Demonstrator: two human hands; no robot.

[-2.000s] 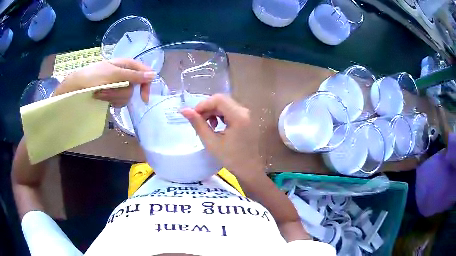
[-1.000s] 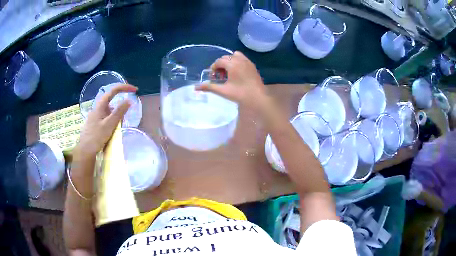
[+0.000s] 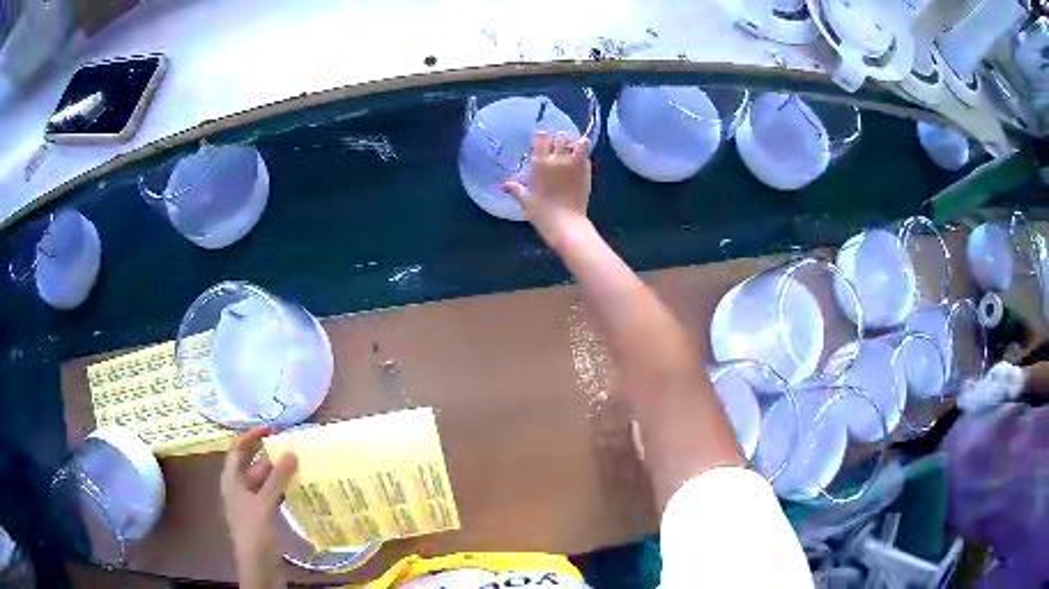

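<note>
My left hand (image 3: 255, 477) is at the near left, pinching the corner of a yellow label sheet (image 3: 374, 483) with rows of small print. The sheet partly covers a clear housing beneath it. My right hand (image 3: 557, 175) is stretched out over the dark green belt, fingers apart, at a clear cup-shaped housing (image 3: 495, 155) with a milky white lower part. Whether its fingers touch the housing is unclear. Another housing (image 3: 270, 362) stands on the cardboard, overlapping a second yellow label sheet (image 3: 138, 397).
Several housings (image 3: 765, 328) crowd the right end of the brown cardboard (image 3: 495, 426). More stand on the belt (image 3: 345, 230). One housing (image 3: 121, 483) is at the near left. A phone (image 3: 106, 98) lies on the white shelf. A teal bin and another person's purple sleeve (image 3: 1001, 460) are at right.
The housing my right hand held over the cardboard now stands on the belt, with the hand reaching far forward. My left hand has moved nearer, and its sheet now lies spread with print showing.
</note>
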